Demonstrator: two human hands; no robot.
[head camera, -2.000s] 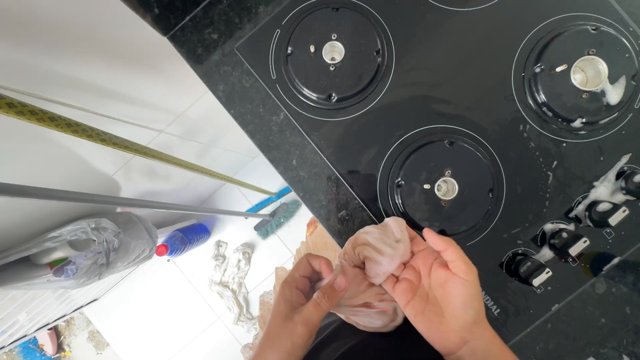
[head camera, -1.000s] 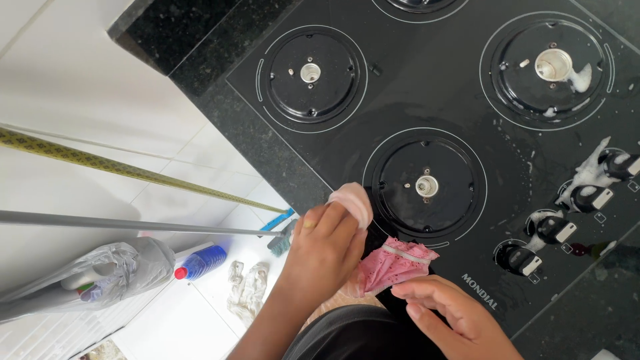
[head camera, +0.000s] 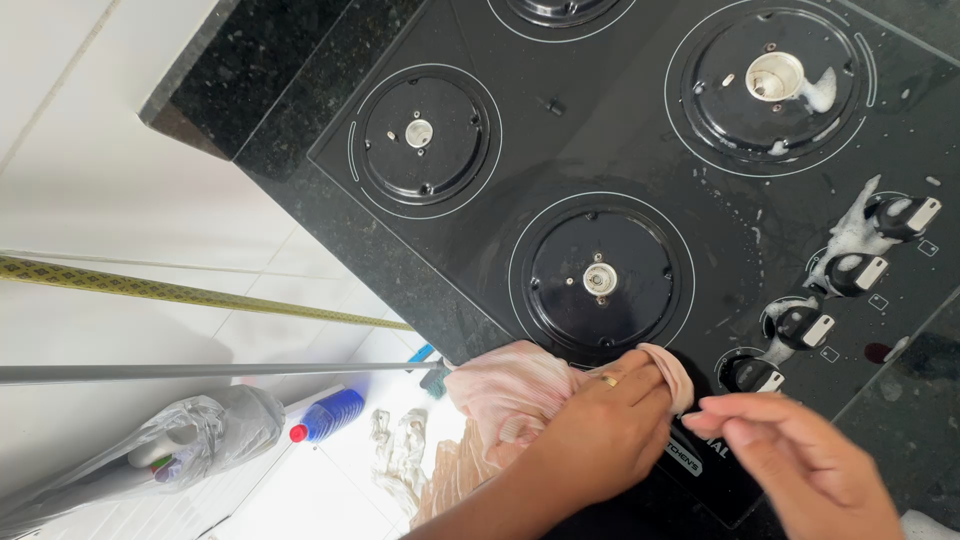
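My left hand (head camera: 611, 427), with a ring on one finger, grips a pink cloth (head camera: 517, 390) and presses it on the edge of the black glass cooktop (head camera: 600, 142), just below the nearest burner well (head camera: 600, 281). Part of the cloth hangs over the counter's edge, and a fold sticks out past my fingers. To the right, my right hand (head camera: 802, 457) is raised over the cooktop's front corner, fingers slightly curled and holding nothing. White foam (head camera: 855, 232) lies around the control knobs (head camera: 806, 328) and in the upper right burner well (head camera: 772, 82).
Dark granite counter (head camera: 300, 217) borders the cooktop. Below at left are a gray pole (head camera: 225, 372), a yellow patterned pole (head camera: 202, 296), a blue bottle with a red cap (head camera: 334, 415), a plastic bag (head camera: 217, 427) and crumpled cloths (head camera: 401, 457) on the white floor.
Two seconds ago both hands held the cloth at the cooktop's edge. Now only my left hand grips it, pressed on the glass, and my right hand is off it. The pink cloth is bunched differently.
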